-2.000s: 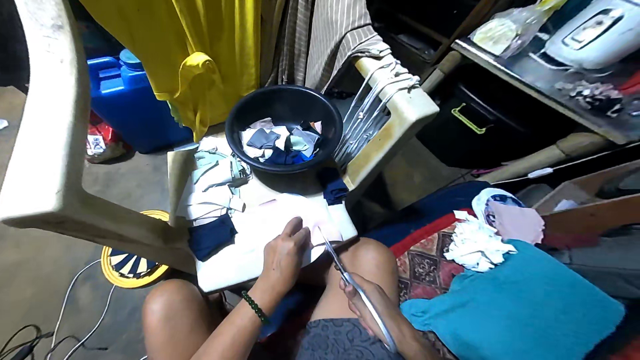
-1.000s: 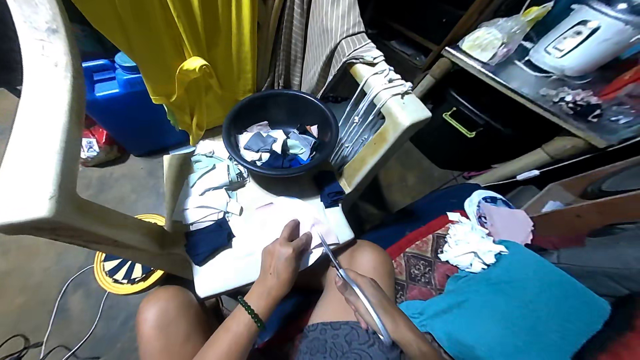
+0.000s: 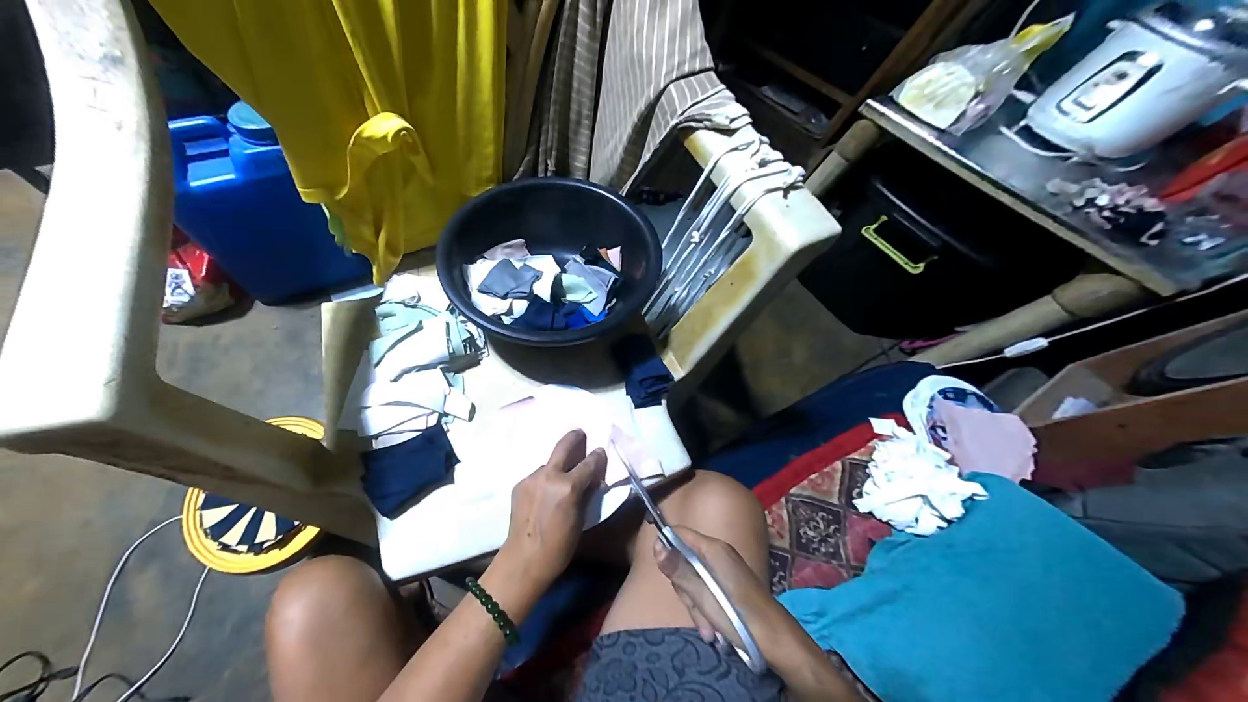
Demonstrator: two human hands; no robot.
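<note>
My left hand point(image 3: 558, 492) presses and pinches a pale, whitish-pink piece of cloth point(image 3: 561, 414) on the seat of a cream plastic chair point(image 3: 429, 546). My right hand point(image 3: 707, 575) grips a pair of metal scissors point(image 3: 678, 541), whose blades point up and left at the cloth's right side. Behind the hands a black plastic basin point(image 3: 551, 336) holds white, grey and blue fabric scraps point(image 3: 512, 278). Pale strips of cloth point(image 3: 405, 375) and a folded navy piece point(image 3: 409, 471) lie left of the hands. Another navy piece point(image 3: 643, 375) lies by the basin.
Chair armrests rise at left point(image 3: 93, 244) and right point(image 3: 770, 263). A teal cloth point(image 3: 985, 595) and crumpled white scraps point(image 3: 916, 478) lie at right. Beyond are a table with a rice cooker point(image 3: 1111, 97), a yellow cloth point(image 3: 439, 117), a blue jug point(image 3: 263, 205) and a yellow-rimmed round object point(image 3: 249, 561).
Both hands stay in nearly the same place, the left on the cloth and the right on the scissors. Nothing has plainly been let go or picked up.
</note>
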